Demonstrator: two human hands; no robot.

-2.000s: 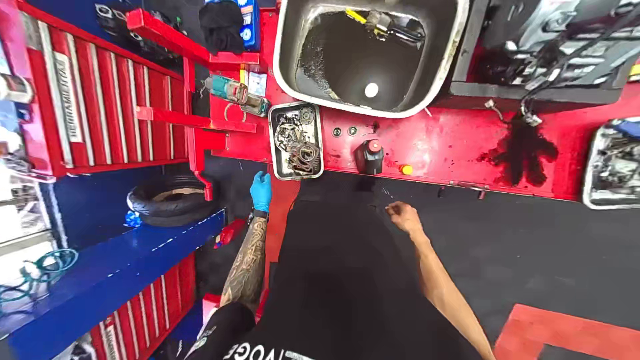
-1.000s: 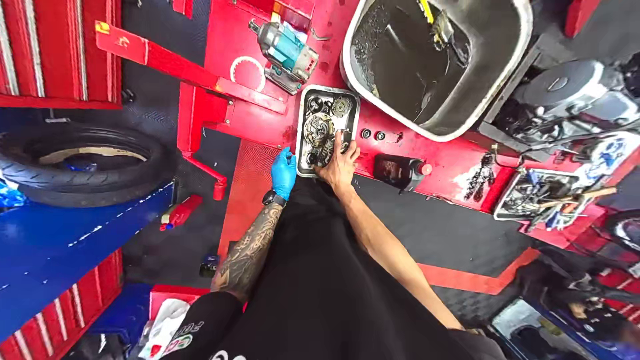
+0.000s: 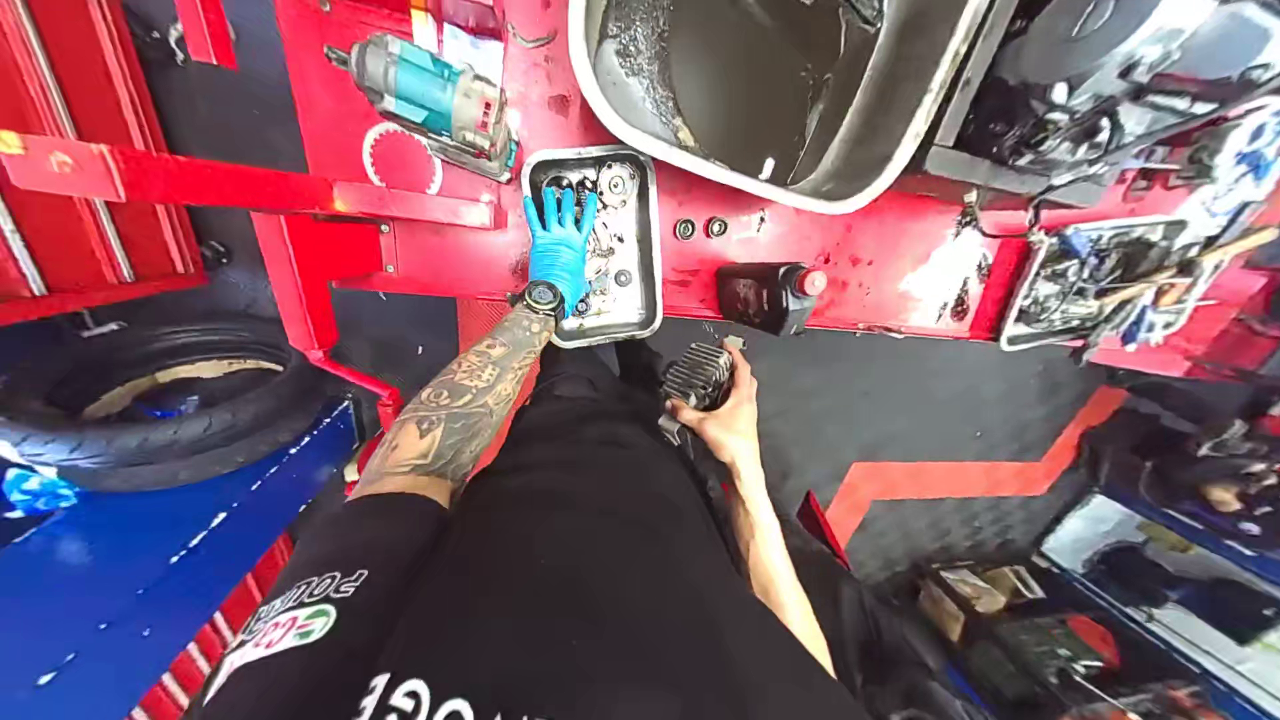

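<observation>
My left hand (image 3: 560,248), in a blue glove, lies spread over the left part of a metal tray (image 3: 652,250) of small engine parts. Whether its fingertips hold any part cannot be told. My bare right hand (image 3: 725,410) grips a dark finned metal part (image 3: 698,376) in front of the bench edge, right of the tray. Several gears and small parts show in the tray, among them a round metal part (image 3: 617,184) at its far right corner. Two small dark rings (image 3: 701,228) lie on the red bench to the right of the tray, beyond a black bottle (image 3: 762,297) with a red cap.
A large basin (image 3: 860,195) of dark liquid stands behind the rings. A teal power tool (image 3: 430,90) lies at the back left near a pale ring (image 3: 402,158). A red metal arm (image 3: 250,190) juts in from the left. Another tray (image 3: 1015,315) of parts is at right.
My left hand has moved from the tray's near left edge to over its parts. My right hand, at the tray one second ago, is now to its right and holds the finned part.
</observation>
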